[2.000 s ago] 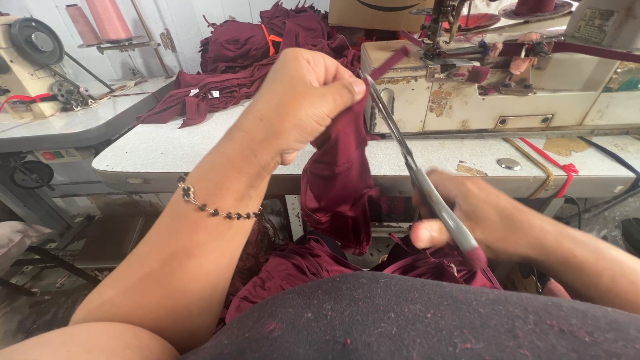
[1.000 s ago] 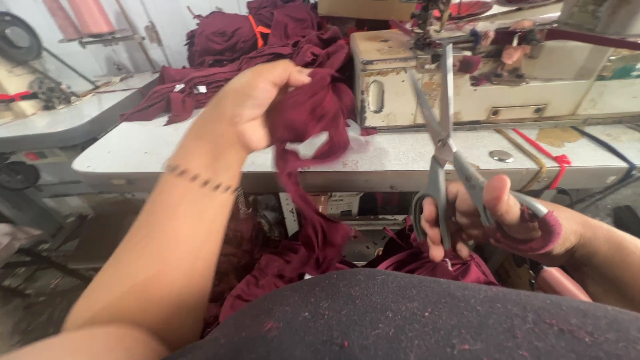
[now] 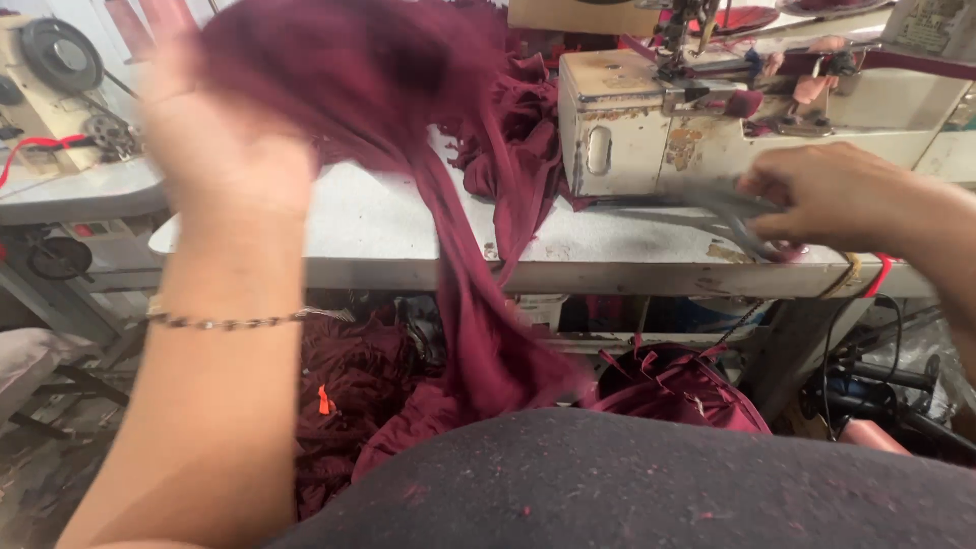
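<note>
My left hand (image 3: 229,137), raised at the upper left and blurred, grips a maroon fabric garment (image 3: 358,84). A long strip of that cloth hangs over the table edge to the maroon cloth near my lap. At the right, my right hand (image 3: 808,194) is on a pair of metal scissors (image 3: 732,217), low over the white tabletop in front of the sewing machine. The blades are blurred, so how far apart they are cannot be told. Behind the raised garment a pile of maroon fabric (image 3: 526,137) lies on the table.
An industrial sewing machine (image 3: 625,145) with chipped paint stands on the white table (image 3: 366,221). Another machine (image 3: 57,91) is at the far left. Below the table are a maroon fabric heap (image 3: 343,381) and more maroon pieces (image 3: 686,389). Red and tan bands circle the table edge.
My left hand has moved left, with the maroon garment lifted and spread. My right hand has brought the scissors from upright in front of me down to the tabletop at the right.
</note>
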